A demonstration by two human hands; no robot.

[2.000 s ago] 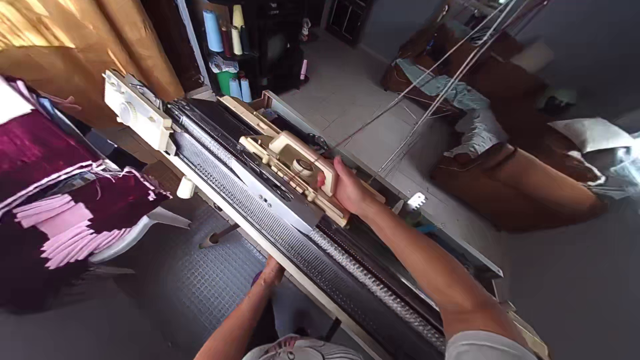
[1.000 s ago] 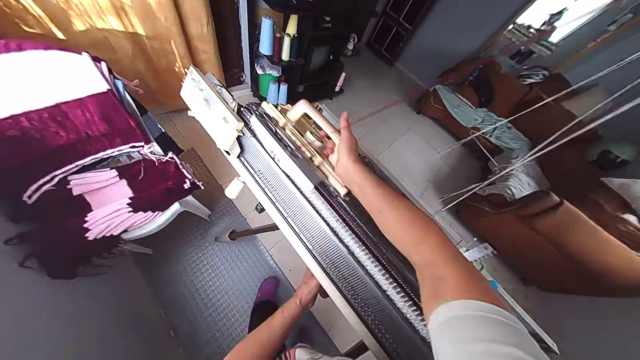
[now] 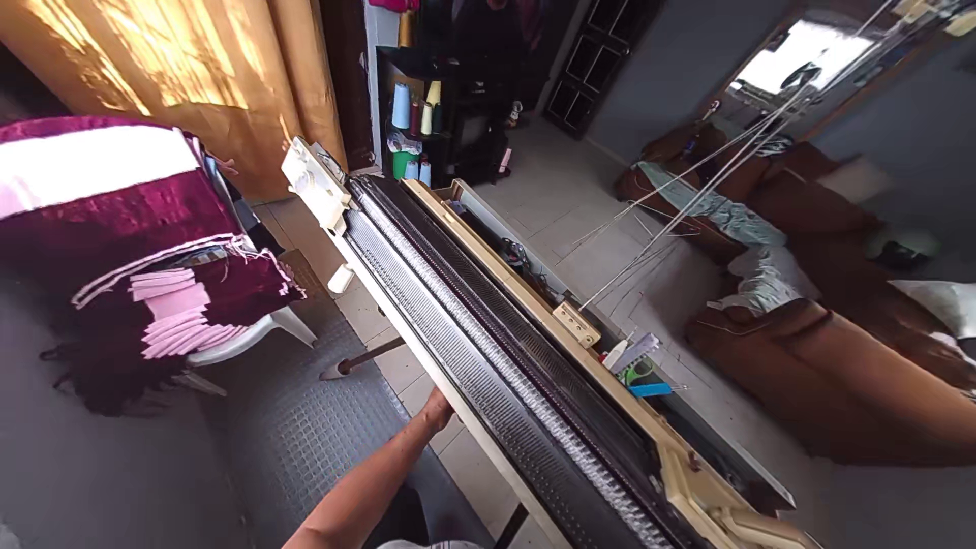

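A knitting machine's needle bed (image 3: 488, 366) runs diagonally from upper left to lower right, with a band of pale stitches (image 3: 526, 389) along its needles. My left hand (image 3: 437, 412) is at the underside of the bed's near edge; its fingers are hidden there. At the lower right, partly cut off, is the cream plastic carriage (image 3: 709, 496) with its handle. My right hand is out of view. Pale yarn strands (image 3: 686, 206) run from the upper right down toward a small cream block (image 3: 576, 324) on the machine's back rail.
A white plastic chair (image 3: 282, 324) bears maroon and pink knitted pieces (image 3: 175, 313). Behind the bed, a long tray (image 3: 740, 450) holds tools, including green-handled scissors (image 3: 637, 371). Yarn cones (image 3: 401, 107) stand on a dark shelf. A brown sofa (image 3: 862, 381) is at the right.
The carriage, earlier on the upper left part of the bed under my right hand, is now at the lower right. My right hand has left the view. My left hand remains by the near edge.
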